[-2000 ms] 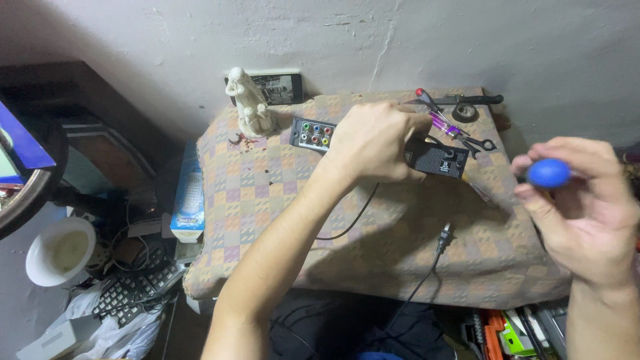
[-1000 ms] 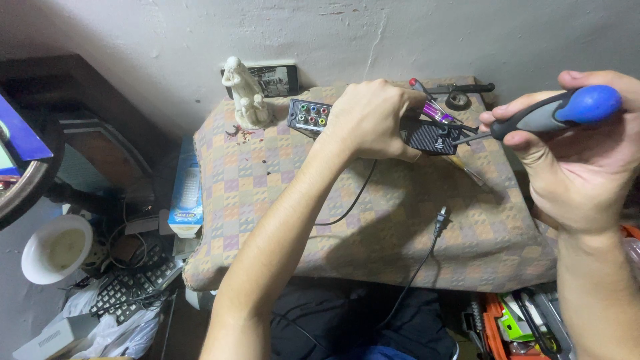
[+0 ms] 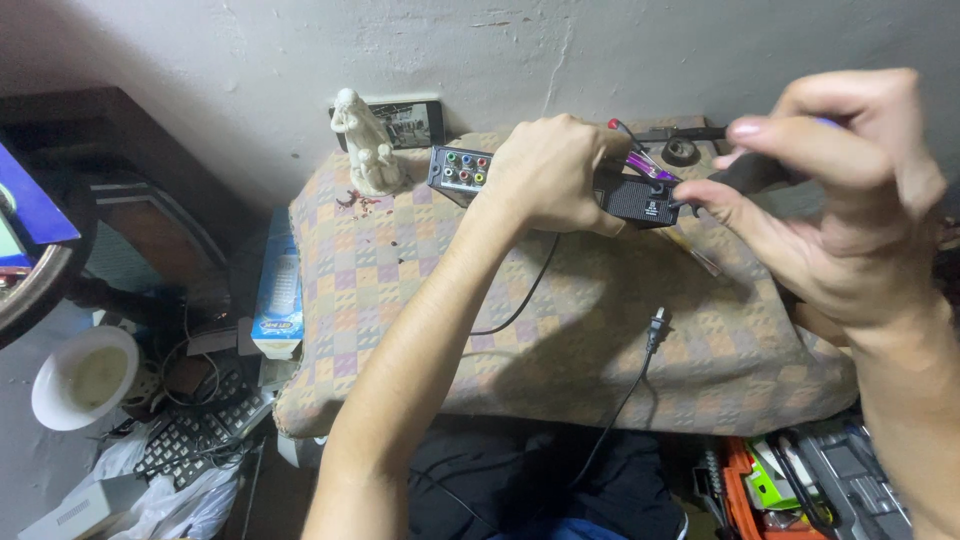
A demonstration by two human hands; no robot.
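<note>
My left hand (image 3: 551,176) grips a black electronic box (image 3: 637,201) from above, on the patterned cloth. Coloured round sockets show at its left end, a vented panel at its right. Blurred, my right hand (image 3: 840,195) holds a screwdriver (image 3: 757,171) with a dark grip and a bit of blue at its end. The screwdriver points towards the right end of the box; its tip is hidden near my thumb. Behind the box lie a purple-handled tool (image 3: 646,166) and a roll of black tape (image 3: 681,151). A two-pin plug (image 3: 657,326) on a black cord lies in front.
A white figurine (image 3: 364,146) stands before a phone (image 3: 416,124) leaning on the wall, with reddish scraps nearby. A blue box (image 3: 279,292), a white bowl (image 3: 86,377) and a keyboard (image 3: 199,435) are at the left. Orange and grey tool cases (image 3: 739,480) sit at the lower right.
My right hand has brought the screwdriver from the right to the right end of the black box, and its fingers have since shifted around the handle. My left hand stays on the box.
</note>
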